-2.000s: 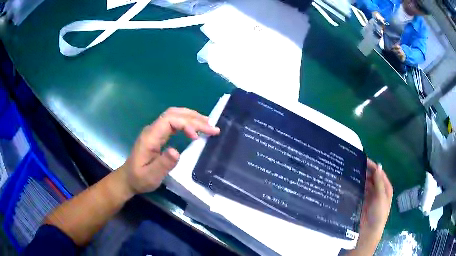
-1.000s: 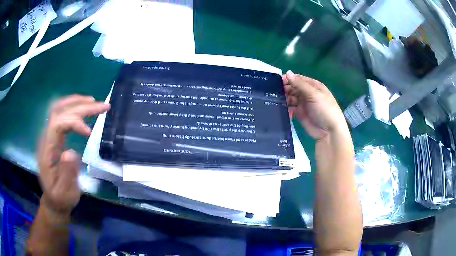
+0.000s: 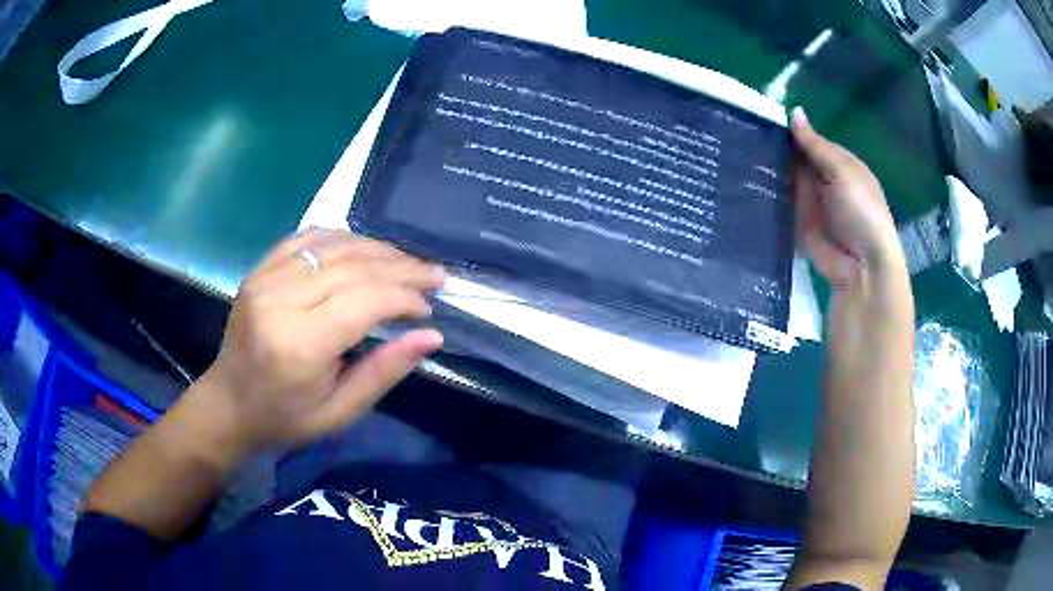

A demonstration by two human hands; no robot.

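A flat black panel with rows of small white text and a white label at its lower right corner lies tilted over white sheets. The sheets stick out at its left, near and far sides. My right hand grips the panel's right edge, fingers partly hidden behind it. My left hand, with a ring, is at the near left edge. Its fingertips touch the edge of the panel or sheets, thumb apart below them; no clear grip shows.
The green bench curves around. A white strap lies far left. Crinkled clear bags and stacked dark pieces are at the right. Blue totes with packets stand below left; another is below the bench.
The view has swung. The panel now shows higher in view and slants down to the right. My left hand has come from beside the panel to its near left edge. My right hand keeps its right edge.
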